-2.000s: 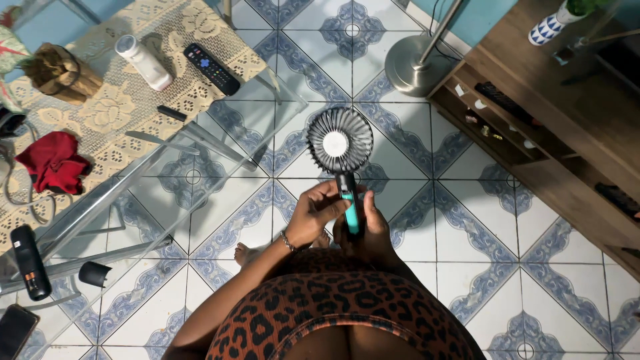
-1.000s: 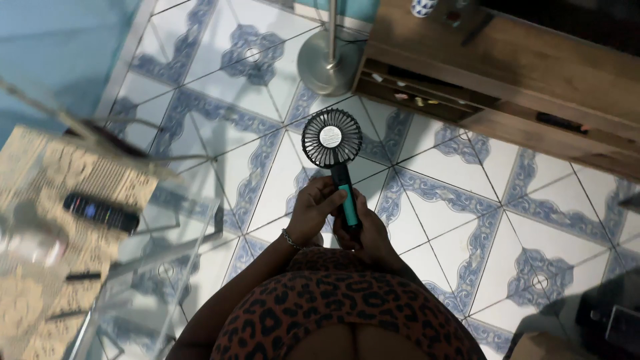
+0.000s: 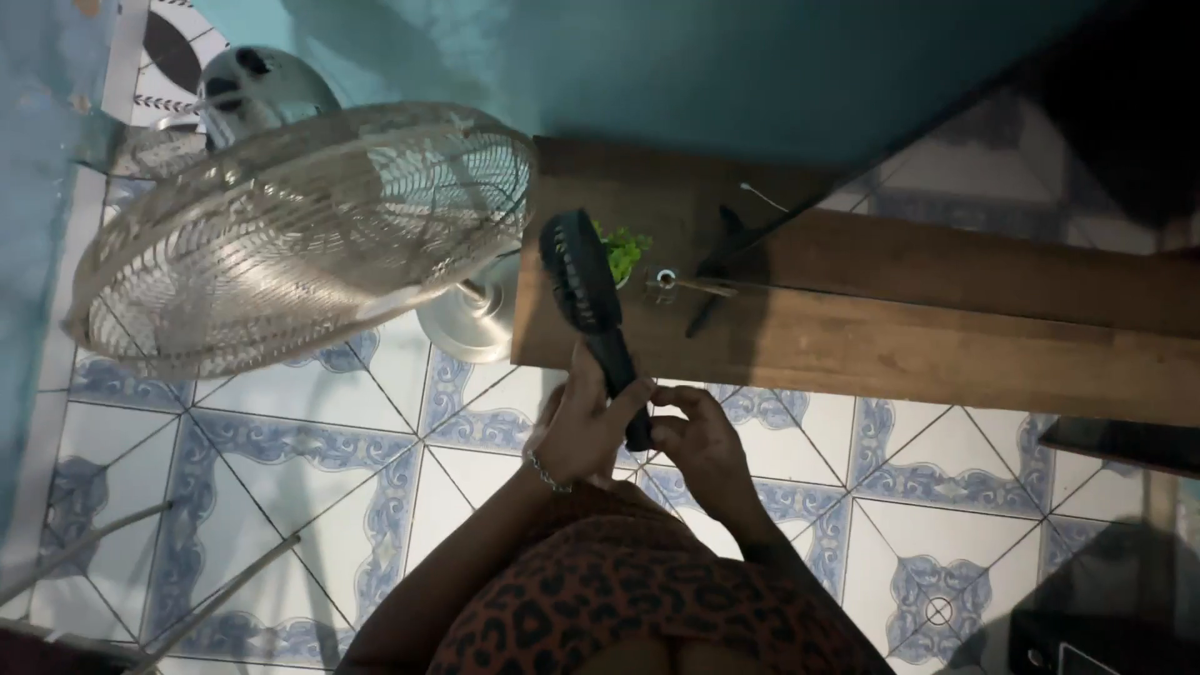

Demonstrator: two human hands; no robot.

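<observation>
A small black handheld fan (image 3: 583,277) is held upright in front of my body, its round head turned nearly edge-on to the left. My left hand (image 3: 591,417), with a chain bracelet at the wrist, is wrapped around the fan's handle. My right hand (image 3: 698,441) is at the lower right side of the handle, fingers bent and fingertips close to it; whether they touch it is hard to tell. The handle's turquoise part does not show from this side.
A large pedestal fan (image 3: 309,244) with a wire cage stands at the left, its round metal base (image 3: 473,314) on the tiled floor. Beside it runs a wooden TV stand (image 3: 844,347) bearing a green plant (image 3: 623,253) and a small diffuser-like item with sticks. A dark screen is at upper right.
The view has swung toward the wall and pedestal fan. The handheld fan has turned from face-on to nearly edge-on. My right hand's fingers have come away from around the handle to its side.
</observation>
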